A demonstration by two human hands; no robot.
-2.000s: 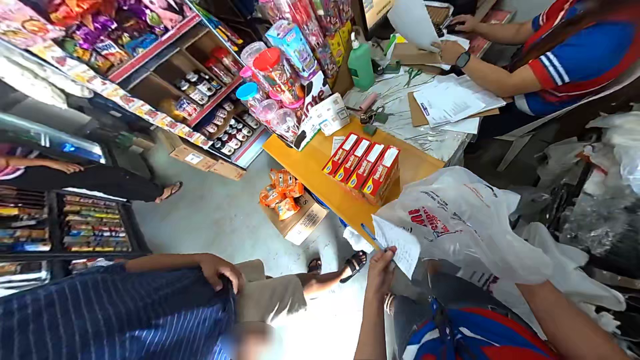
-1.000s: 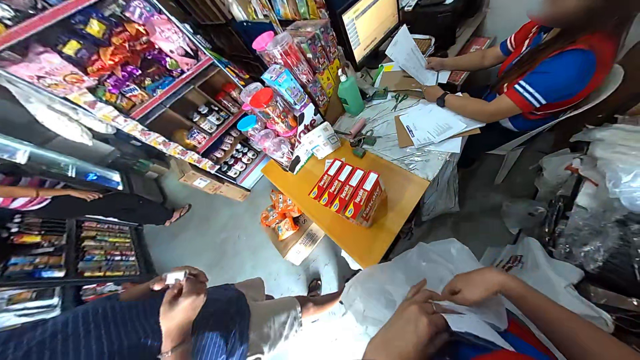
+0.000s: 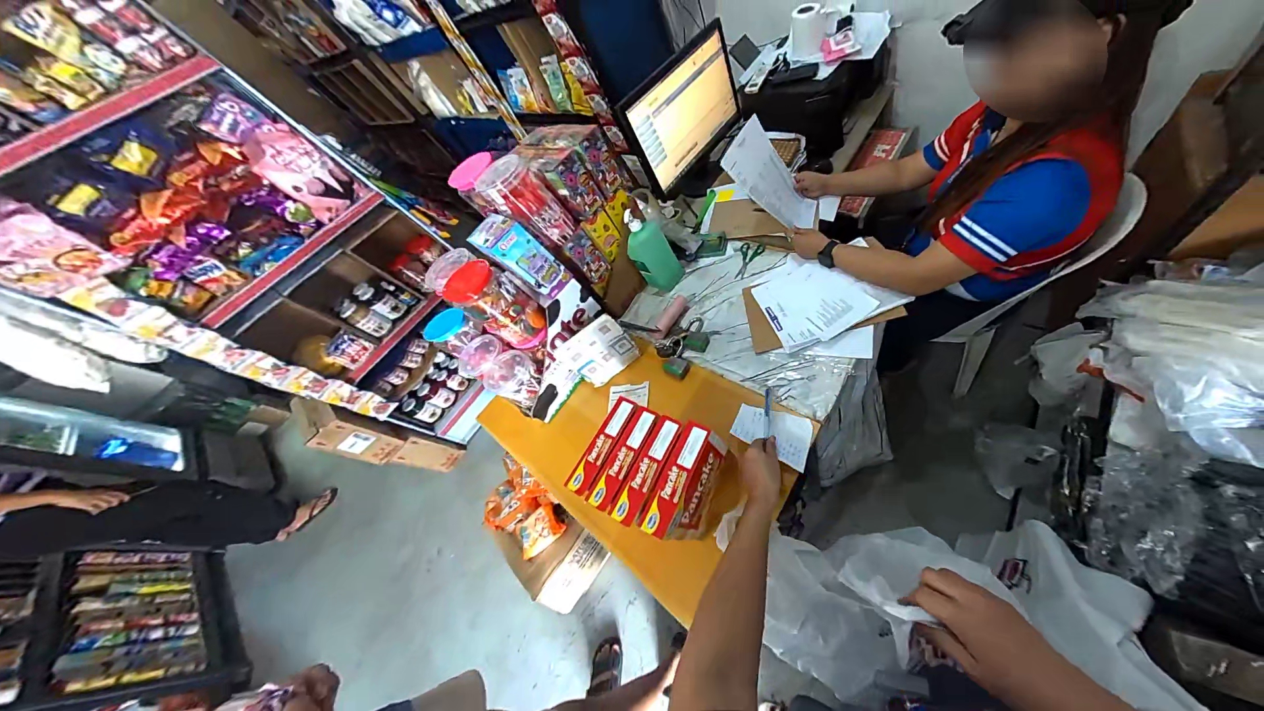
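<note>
My left hand [image 3: 758, 474] is over the end of the orange-yellow counter [image 3: 731, 563], with a pen [image 3: 767, 413] sticking out from its fingers. Under the pen lies a white slip of paper with handwriting [image 3: 792, 436]. Several red pancake mix boxes [image 3: 642, 469] stand in a row just left of this hand. At the lower right, my right hand [image 3: 953, 617] pinches the edge of a white translucent plastic bag [image 3: 879, 568], which spreads between my forearms. What the bag holds is mostly hidden.
Across the desk a seated person [image 3: 1027, 217] holds papers [image 3: 765, 173]. A monitor [image 3: 681, 109], green pump bottle [image 3: 654, 252], scissors [image 3: 750, 255] and candy jars [image 3: 494, 296] surround the counter. A carton [image 3: 563, 568] with orange packs stands on the floor. Bundled plastic bags [image 3: 1175, 395] are at right.
Both hands were close together over the plastic bag a second ago. My left hand has moved out to the counter, where the slip now lies; two seconds ago it held this paper above the bag.
</note>
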